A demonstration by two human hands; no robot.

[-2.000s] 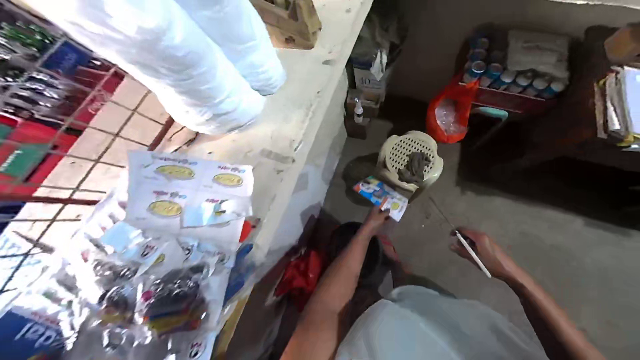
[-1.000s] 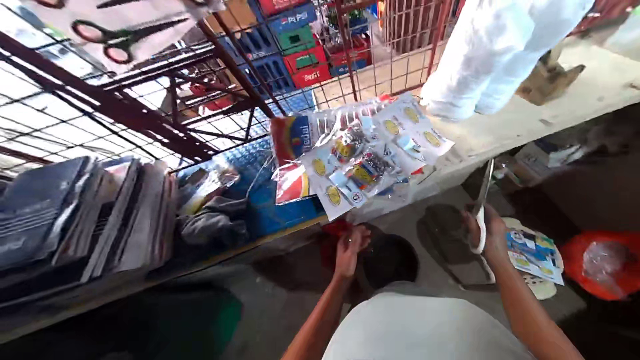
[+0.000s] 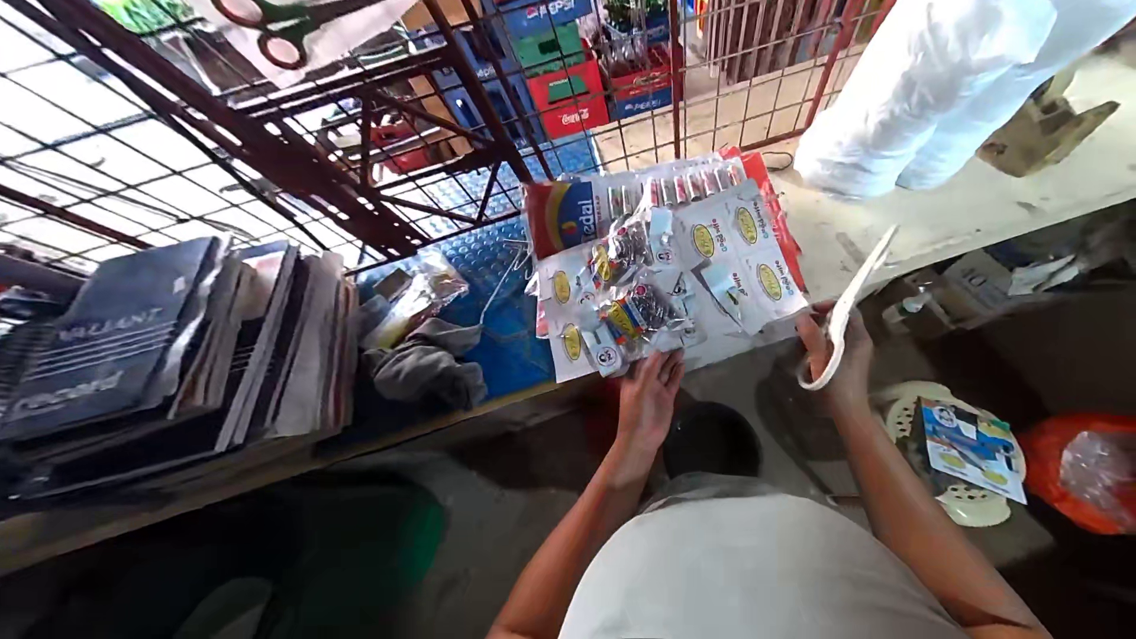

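My left hand (image 3: pixel 650 399) touches the near edge of a pile of carded packets in clear plastic (image 3: pixel 639 311) on the counter; whether its fingers grip a packet I cannot tell. My right hand (image 3: pixel 839 355) is closed around white-handled scissors (image 3: pixel 854 306), blades pointing up and away, beside the pile's right corner. White printed cards (image 3: pixel 745 231) with yellow ovals lie in the pile, over a red and blue plastic pack (image 3: pixel 568 217). A colourful printed card (image 3: pixel 967 448) rests on a cream plastic stool (image 3: pixel 972 510) at lower right.
Stacked record books (image 3: pixel 115 328) and a grey cloth (image 3: pixel 426 368) are on the counter at left. A wire grille (image 3: pixel 373 151) rises behind it, with drink crates (image 3: pixel 568 98) beyond. White plastic rolls (image 3: pixel 923 89) stand at upper right. An orange-red bag (image 3: pixel 1083 470) sits beside the stool.
The card my left hand held two seconds ago now lies on the stool. My left hand has moved to the packets on the counter. The view has swung strongly toward the grille.
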